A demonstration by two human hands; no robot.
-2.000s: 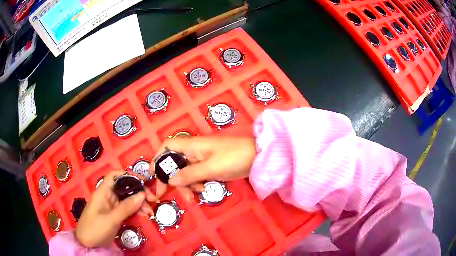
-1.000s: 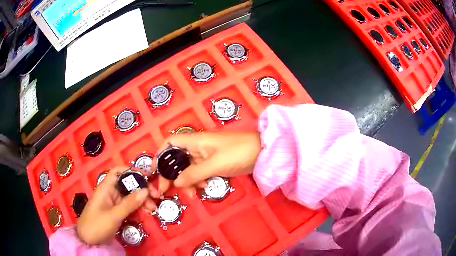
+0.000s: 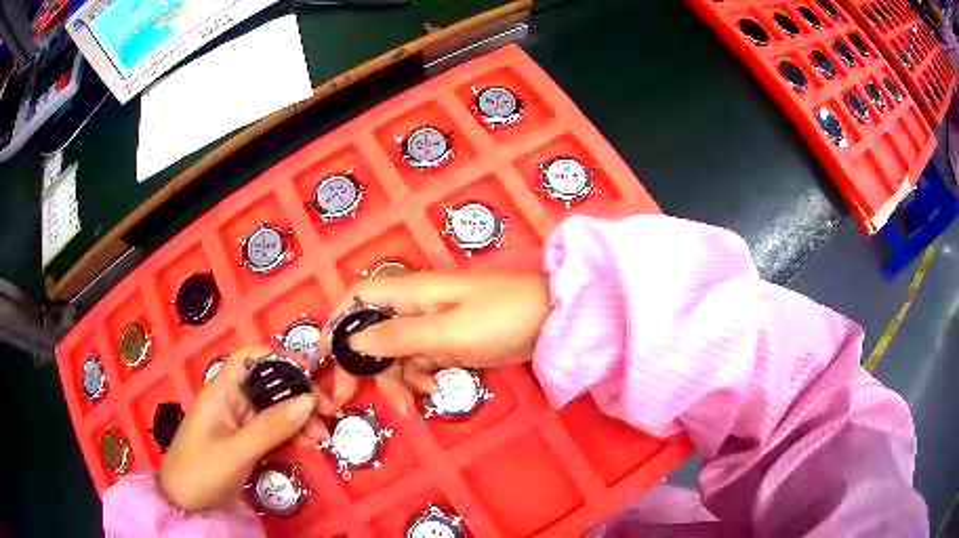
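My left hand (image 3: 216,441) holds a black-dial watch head (image 3: 278,383) face up, at the lower left over the watch tray (image 3: 517,485). My right hand (image 3: 442,328) holds another black-dial watch head, with a finger lying across its face. The two watch heads are close side by side. The orange-red tray under both hands has silver- or white-dial watch heads (image 3: 472,226) in many pockets, a gold-dial one (image 3: 134,345) and a black-dial one (image 3: 196,298) at the left. My hands and right sleeve hide some pockets.
A wooden ledge (image 3: 358,79) runs behind the tray, with a blank paper sheet (image 3: 226,95) and a printed colour chart (image 3: 158,37) beyond. A paper slip (image 3: 60,218) lies at the left. Another watch tray (image 3: 883,173) with watches is at the upper right, above a blue stool (image 3: 913,226).
The light reflections on both black dials have changed, as the watch heads have tilted. A right-hand finger has moved onto the face of its watch head. The view has shifted slightly.
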